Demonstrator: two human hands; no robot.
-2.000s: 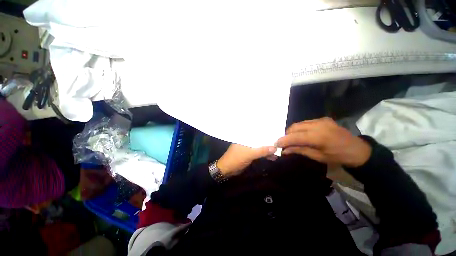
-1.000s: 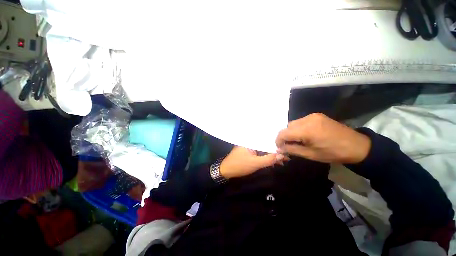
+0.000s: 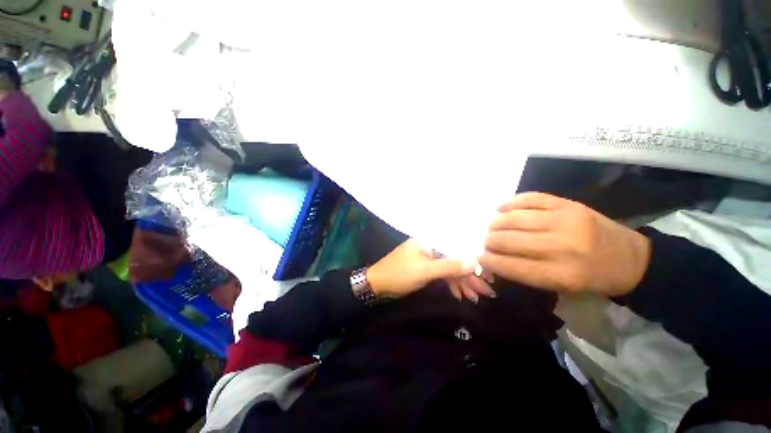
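A white fabric piece (image 3: 397, 127) lies over the table and hangs down towards my lap, so bright that its folds do not show. My left hand (image 3: 420, 272), with a metal watch band at the wrist, pinches its lower corner from the left. My right hand (image 3: 562, 243) pinches the same corner from the right, fingers bent, fingertips close to the left thumb. The bit of cloth between the fingertips is mostly hidden.
Black shears (image 3: 742, 72) lie at the upper right, beyond the printed ruler (image 3: 668, 138). A blue basket (image 3: 298, 232) with clear plastic (image 3: 175, 188) and turquoise material (image 3: 269, 203) is left of my lap. A person in a striped sleeve (image 3: 55, 224) is at far left. Pale cloth (image 3: 642, 355) lies at right.
The view has shifted, so the shears sit lower and the basket higher in the picture. Both hands still pinch the cloth corner; more left fingers now show below it.
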